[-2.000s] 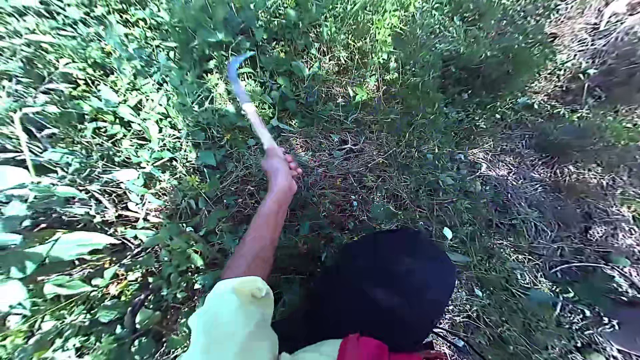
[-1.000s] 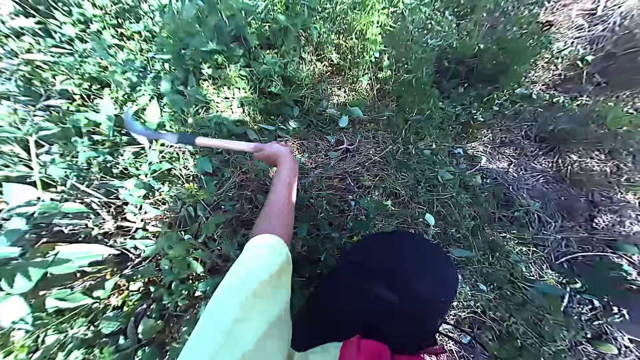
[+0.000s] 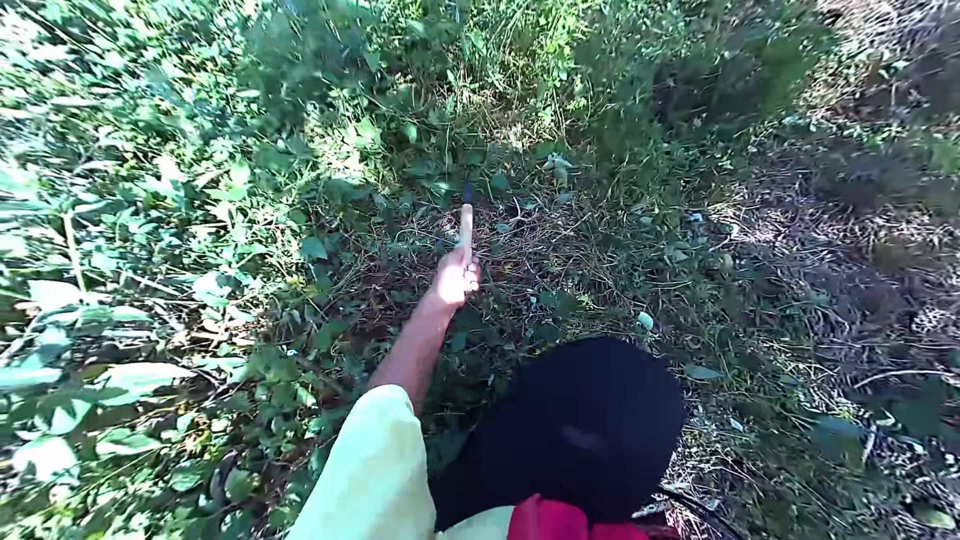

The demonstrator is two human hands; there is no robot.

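My left hand [image 3: 457,277] reaches forward from a pale yellow sleeve [image 3: 375,457], with its fingers closed around the light wooden handle [image 3: 466,225] of a sickle. The handle points away from me, and its dark collar [image 3: 469,193] is at the far end. The curved blade cannot be made out among the leaves. Under the hand lies a patch of dry stalks and straw [image 3: 532,240] with low green plants around it. My right hand is not in view.
A black rounded shape [image 3: 592,427], perhaps a clothed knee, fills the lower middle, with red cloth [image 3: 547,519] below it. Dense leafy weeds [image 3: 187,195] stand on the left. Dry, stalk-strewn ground [image 3: 810,255] is on the right, and a dark cord [image 3: 701,511] at bottom right.
The sickle was pointing left one second ago, with its curved blade showing over the weeds. Now it points forward and the blade no longer shows clearly. My left hand has kept its grip.
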